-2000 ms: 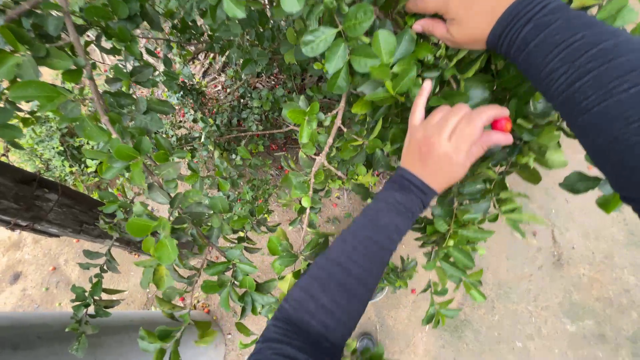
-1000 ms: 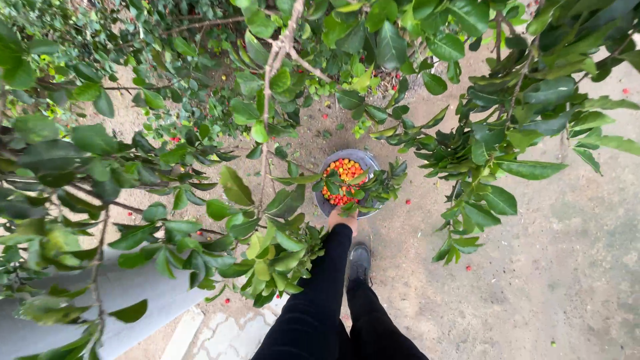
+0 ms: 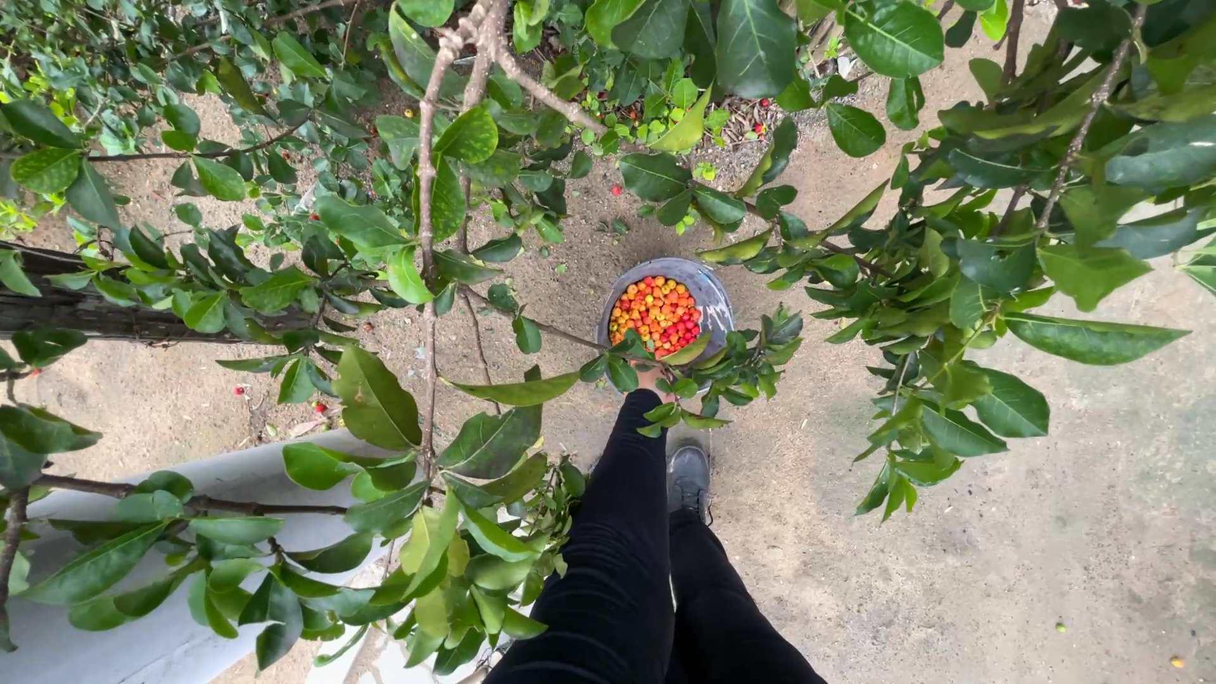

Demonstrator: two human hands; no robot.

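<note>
A round grey bucket (image 3: 716,296) stands on the ground near the middle of the view, holding many small orange, red and yellow fruits (image 3: 655,313). At its near side a little of my left hand (image 3: 651,382) shows, below the dark sleeve's end. Leaves of a thin branch cover most of the fingers, so their grip on the bucket or fruit cannot be made out. The leafy branch (image 3: 750,366) crosses over the bucket's lower right side. My right hand is out of view.
Leafy branches (image 3: 1007,256) hang at the right, with more (image 3: 427,190) at the left and top. A dark wooden beam (image 3: 142,313) lies at the left, above a pale smooth surface (image 3: 123,608). My shoe (image 3: 689,475) is just below the bucket. Fallen fruits dot the sandy ground.
Two seconds ago both hands were among the leaves, the left with a red fruit at its fingers. My left hand is now down at the bucket; the right has left view. The view has shifted downward.
</note>
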